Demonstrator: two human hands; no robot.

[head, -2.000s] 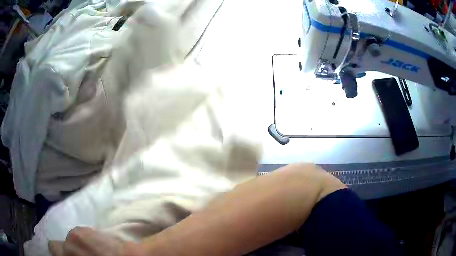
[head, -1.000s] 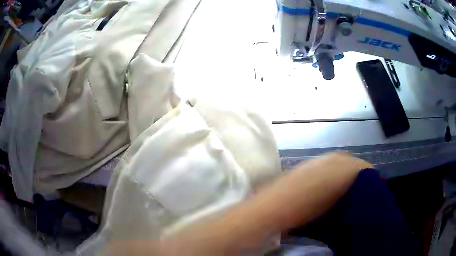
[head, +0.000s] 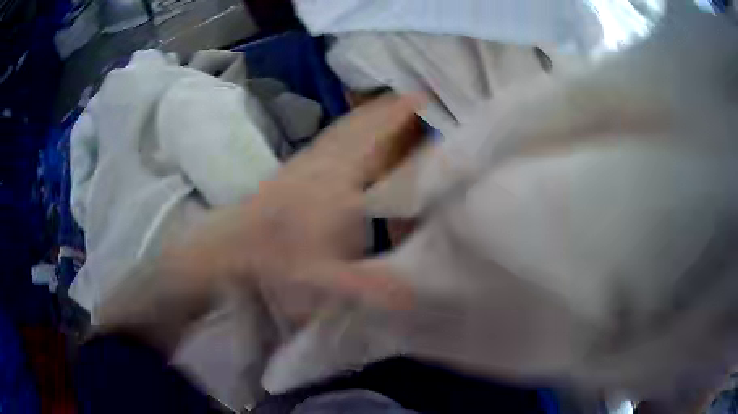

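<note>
A large cream garment [head: 566, 234] fills the right half of the view, strongly blurred. My left hand [head: 315, 218] reaches in from the lower left, also blurred. Its fingers are spread apart beside the garment's left edge, and I see no cloth closed in them. A skin-toned blur shows along the upper part of the garment at the right. It may be my right hand, but its fingers and any grip cannot be made out.
A heap of cream and white cloth [head: 129, 178] lies at the left, behind my left forearm. More cream cloth [head: 453, 69] hangs at the top centre below a pale white surface or cloth [head: 453, 18]. Dark blue material [head: 299, 69] shows between them. The sewing machine is out of view.
The view has swung left and down, away from the machine and phone. The garment now shows close up at the right, and my left hand has come into view with spread fingers.
</note>
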